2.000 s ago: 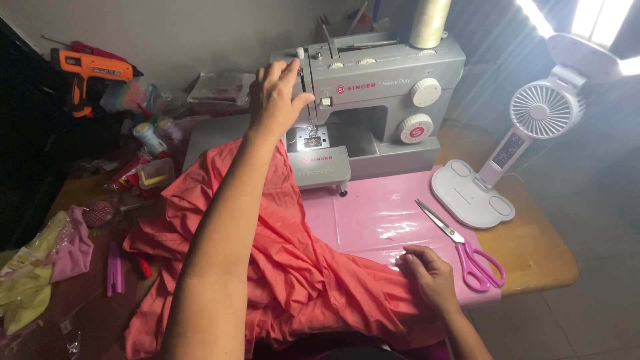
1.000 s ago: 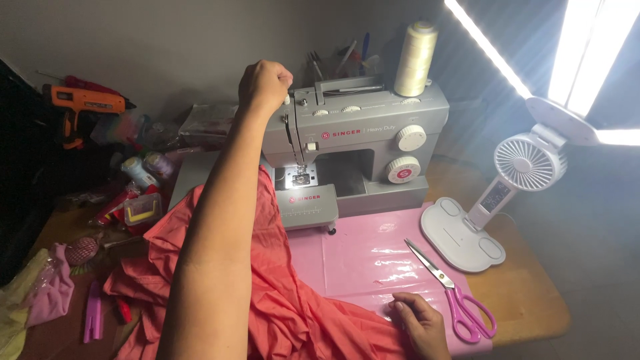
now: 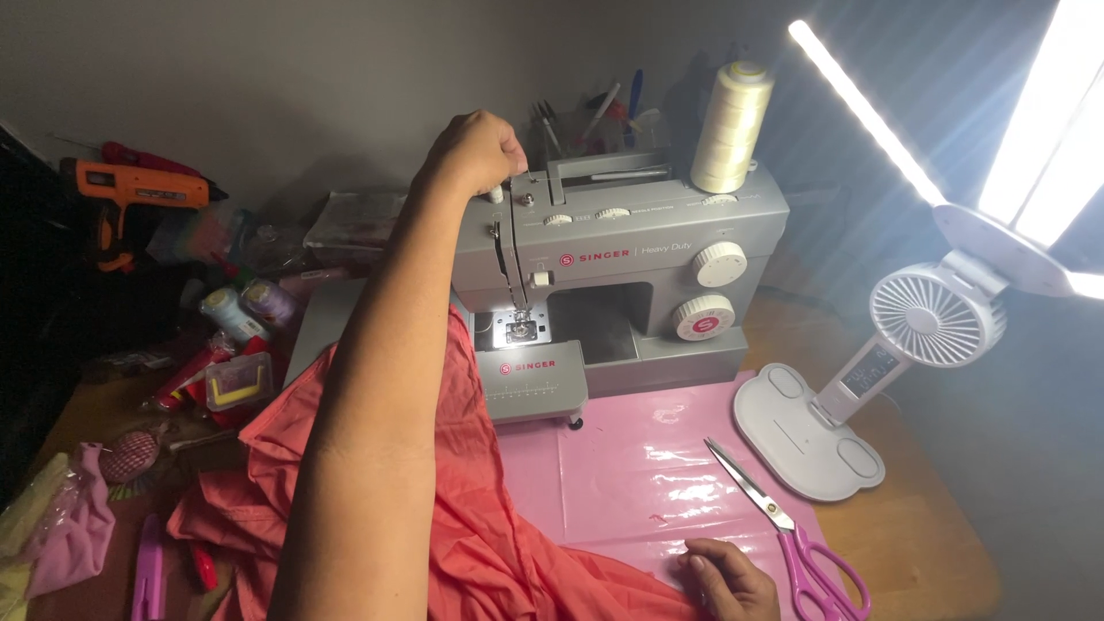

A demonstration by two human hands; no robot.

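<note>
A grey Singer Heavy Duty sewing machine (image 3: 604,250) stands with its needle area lit. My left hand (image 3: 483,155) is raised at the top left of the machine, fingertips pinched at the upper thread guide; a fine thread runs there from the cream thread cone (image 3: 731,129). My left forearm crosses over the coral fabric (image 3: 483,492), which lies bunched in front of and left of the machine. Loosely curled, my right hand (image 3: 729,578) rests by the fabric's right end, with nothing seen between its fingers. Pink-handled scissors (image 3: 780,526) lie right of it, blades pointing away.
A pink plastic sheet (image 3: 621,483) covers the table before the machine. At right stands a white lamp with a fan (image 3: 936,315). On the left are an orange glue gun (image 3: 138,185), thread spools (image 3: 233,315), a small clear box (image 3: 239,382) and a pincushion (image 3: 129,455).
My left hand, spread over the machine's left front two seconds ago, has risen to its top edge and closed its fingers. My right hand has stayed by the fabric's end.
</note>
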